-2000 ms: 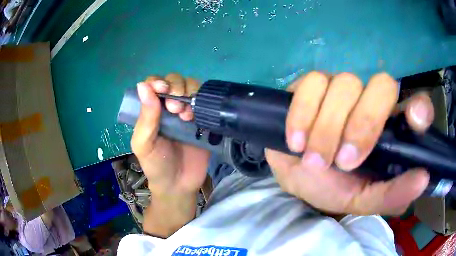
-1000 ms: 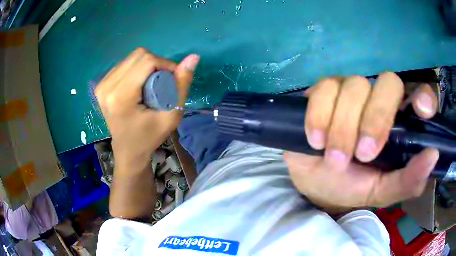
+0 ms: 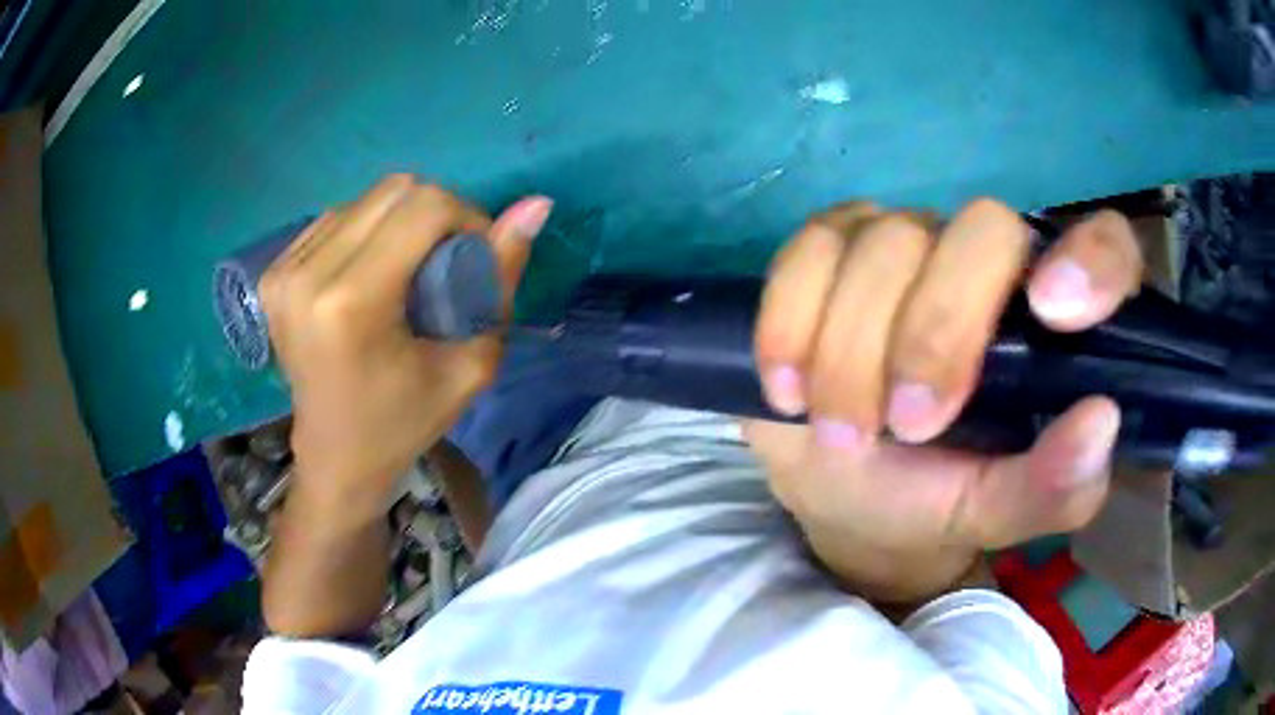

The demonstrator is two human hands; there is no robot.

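My left hand is closed around a grey housing. Its smooth handle end shows from the fist and faces the driver. Its round grille end shows on the far left of the fist. My right hand is wrapped around a thick black electric screwdriver, held level with its ribbed nose pointing left. The thin driver bit reaches to the lower edge of the handle end; whether it touches a screw there is too small to tell. My left palm and most of the housing are hidden.
Tiny silver screws lie on the green bench at the top. A cardboard box stands at the left, a blue crate lower left. Housings are heaped by my lap. Another carton and a red object are lower right.
The housing has turned from lying along the driver to showing its end towards it. Since one second ago, its grille has come into view and the right hand and driver have shifted slightly left.
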